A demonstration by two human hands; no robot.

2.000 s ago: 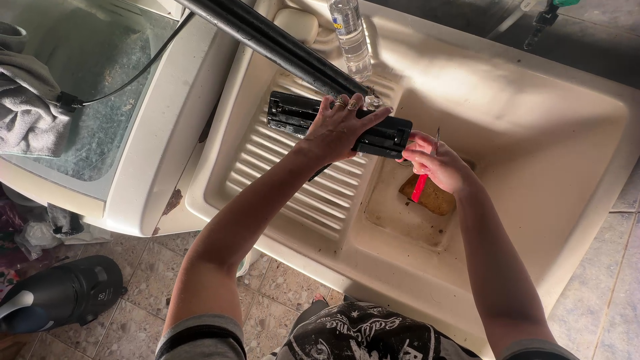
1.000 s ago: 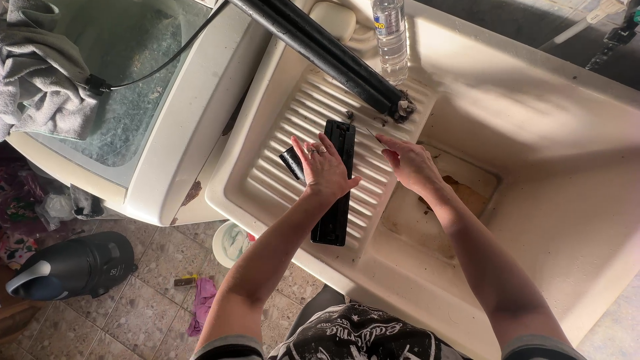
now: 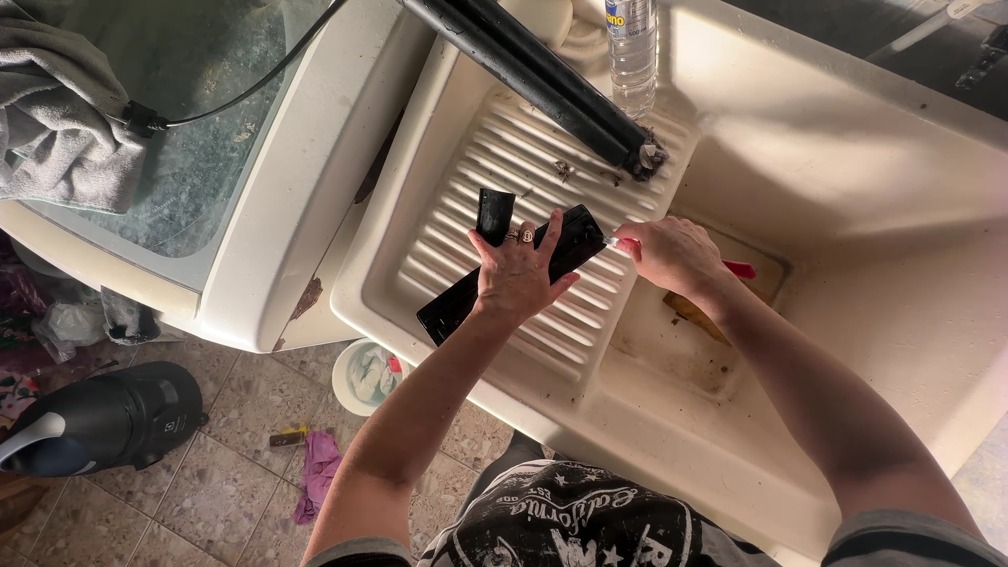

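My left hand (image 3: 520, 272), with rings on a finger, presses a black plastic vacuum floor head (image 3: 579, 240) against the ribbed washboard (image 3: 571, 331) of a laundry sink. The head lies diagonally, its short neck (image 3: 495, 214) pointing up and away. In my right hand (image 3: 673, 250) is a slim tool with a red handle (image 3: 740, 269); its pale tip meets the right end of the head. The tool's exact kind is unclear. Gray lint (image 3: 647, 156) clings to the end of a black tube (image 3: 543, 75) above my hands. Small lint clumps (image 3: 564, 169) lie on the ribs.
A clear plastic bottle (image 3: 632, 59) stands behind the tube. The deep basin (image 3: 843, 315) at right holds a brownish flat piece (image 3: 697, 317). At left are a washing machine (image 3: 276, 197) with a gray towel (image 3: 67, 110), a black canister vacuum (image 3: 118, 417), a small bucket (image 3: 358, 378) and a pink cloth (image 3: 319, 476).
The floor head, earlier raised over the sink, is down on the washboard and has turned to a diagonal. My right hand has brought the red-handled tool to its end.
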